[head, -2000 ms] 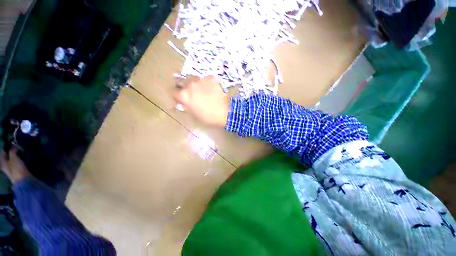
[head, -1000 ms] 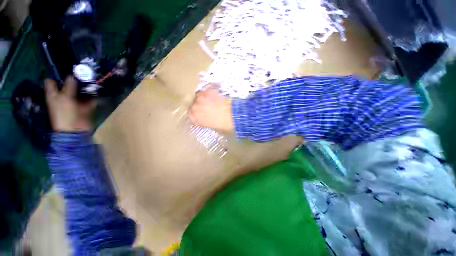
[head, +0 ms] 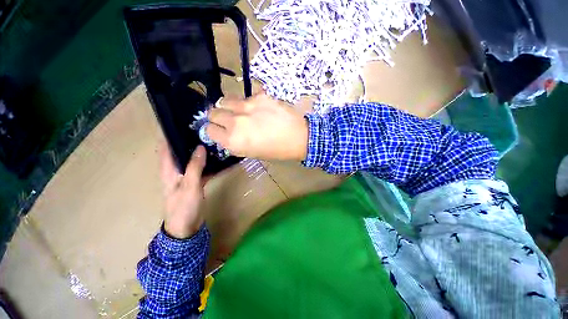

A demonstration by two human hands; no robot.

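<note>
A glossy black plastic housing point(head: 171, 53) with an open rectangular frame on its right side stands over the cardboard point(head: 106, 165), in front of me and left of centre. My left hand point(head: 182, 187) grips its near lower edge, thumb on top. My right hand point(head: 252, 124) is inside the housing's near part, fingertips bent at a pale toothed wheel point(head: 202, 121). A small white piece shows at the fingers, but I cannot tell if it is held. A large heap of white rods point(head: 330, 47) lies on the cardboard beyond my right hand.
Small shiny pins point(head: 254, 168) lie in a row beside the housing. More slivers point(head: 78, 285) lie at lower left. Another dark unit point(head: 18, 124) is on the green belt at left. A black bag with clear plastic point(head: 514, 68) and a teal basket point(head: 482, 121) are at right.
My left hand has brought a black housing from the belt onto the cardboard. My right hand has moved from beside the rod heap to the housing's inside.
</note>
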